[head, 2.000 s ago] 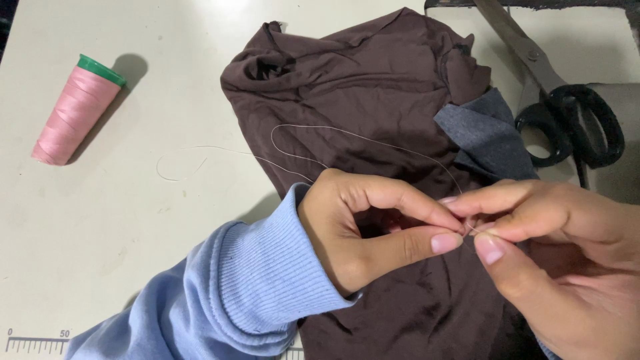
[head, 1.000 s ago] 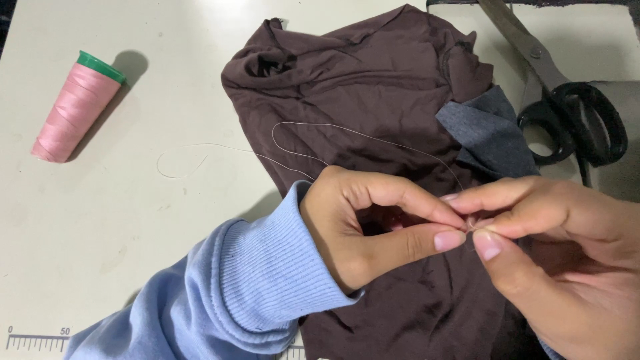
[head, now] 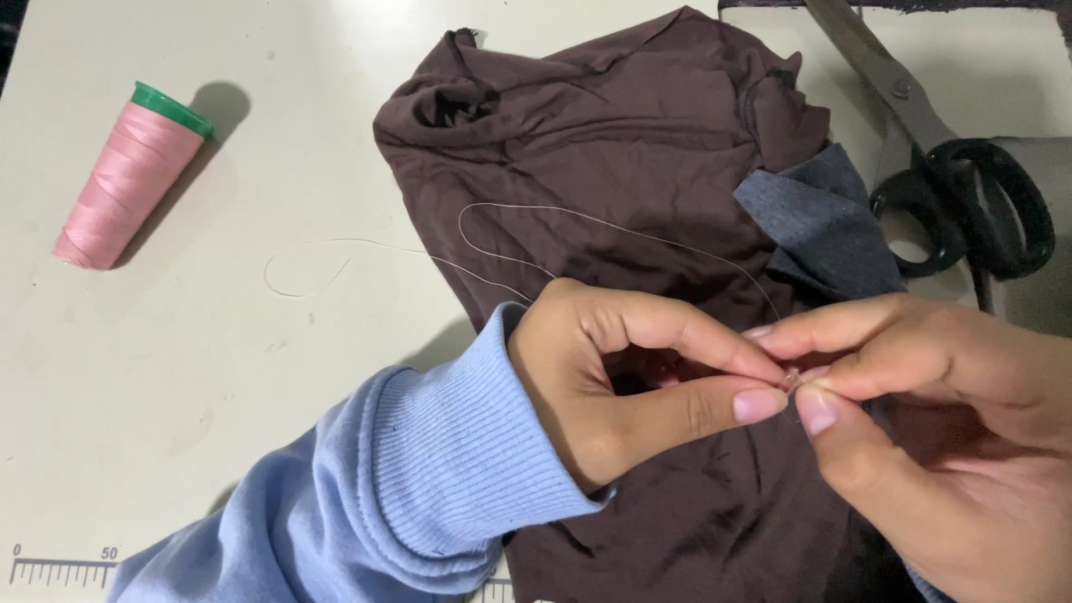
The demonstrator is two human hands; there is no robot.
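My left hand [head: 653,377] and my right hand [head: 913,402] meet fingertip to fingertip at the right of centre. Each pinches a pale thread [head: 620,226] between thumb and forefinger, with a small loop or tangle of it showing between the tips. The thread loops across a crumpled dark brown cloth [head: 569,159], and its loose end curls on the table at the left. Both hands are above the cloth, which they partly hide. Whether a needle is between the fingers cannot be told.
A cone of pink thread [head: 130,180] with a green rim lies at the left. Black-handled scissors [head: 938,151] lie at the upper right, beside a dark grey-blue fabric scrap [head: 825,222]. A printed ruler scale [head: 63,569] runs along the table's near edge.
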